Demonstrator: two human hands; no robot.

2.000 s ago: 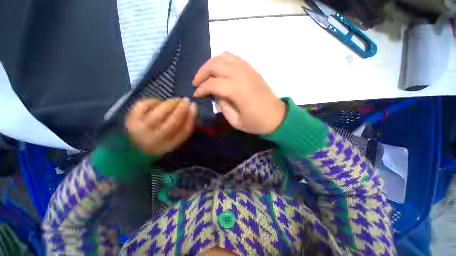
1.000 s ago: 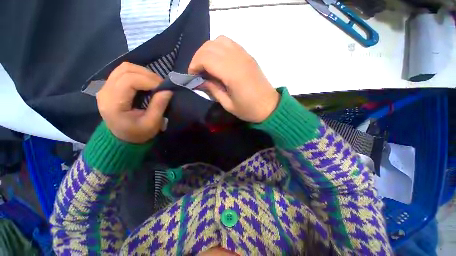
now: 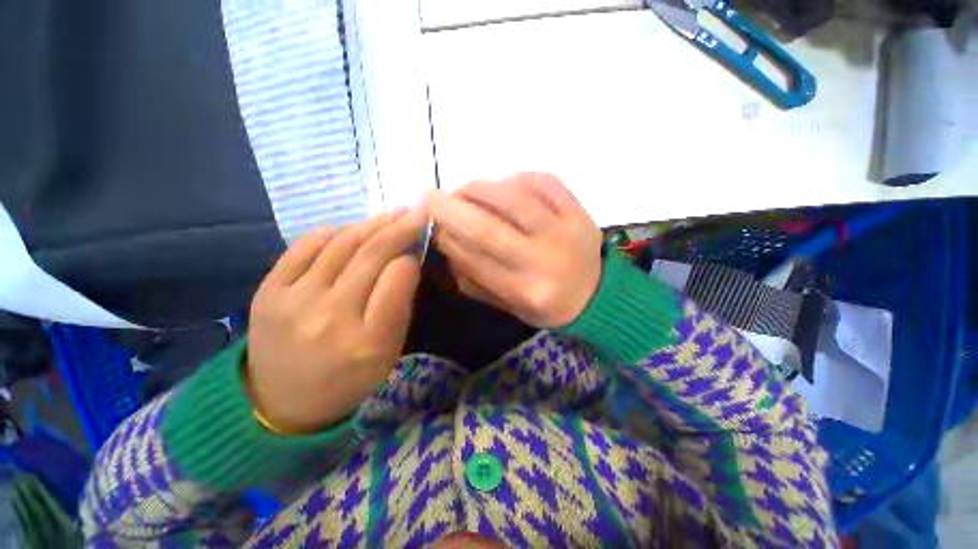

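Note:
A dark garment panel lies at the left of the white table. A striped pale pocketing strip lies over its right part, with a white backing beside it. My left hand is at the near edge of the cloth, fingers bent and pinching. My right hand meets it, fingertips together at the backing's lower right edge. A thin pale edge shows between the fingertips; the fingers hide the rest of what they hold. Dark cloth hangs below the hands toward the lap.
Turquoise thread snips lie at the back right of the white table. A white roll stands at the table's right. A blue basket below the edge holds striped scraps and white scraps. Another blue basket is at the left.
The folded dark flap and dark striped part are no longer on top; the pale pocketing and white backing now show. Both hands have moved down and closer, fingertips now touching.

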